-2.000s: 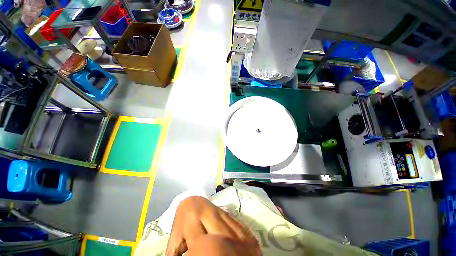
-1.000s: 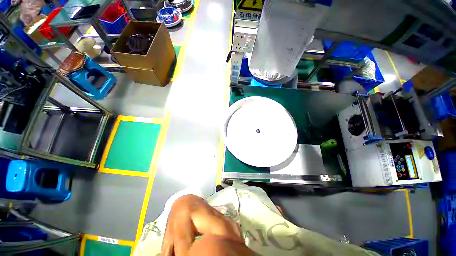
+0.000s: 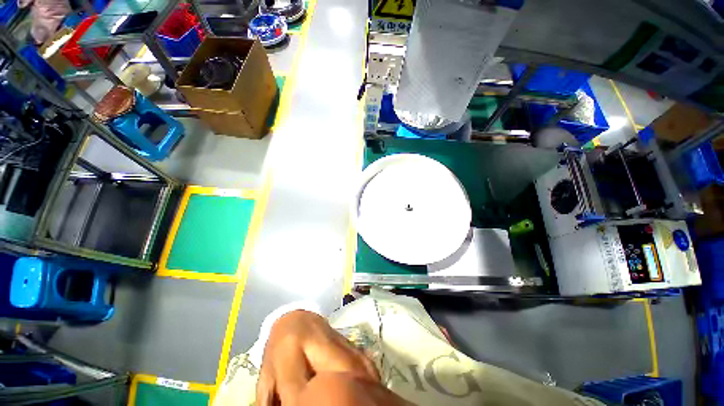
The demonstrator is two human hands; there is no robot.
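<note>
My hands [image 3: 306, 349] are bare and blurred at the bottom edge, close together and overlapping over pale printed clothing [image 3: 444, 377]. I cannot tell which is left and which is right. Their fingertips are hidden or cut off, and no held object shows. The large round white disc [image 3: 413, 210] with a small dark centre lies on the green bench top in front of me, to the right of my hands. A flat pale plate [image 3: 484, 254] lies partly under its right side.
A white machine [image 3: 583, 266] with a yellow-framed display stands on the bench's right, beside a green-handled tool [image 3: 521, 227]. A large white roll [image 3: 448, 67] stands behind the disc. Across the aisle are an open cardboard box [image 3: 238, 99] and blue stools [image 3: 48, 284].
My overlapping hands have shifted slightly left and down since the earliest frame. The disc, plate and machine have not moved.
</note>
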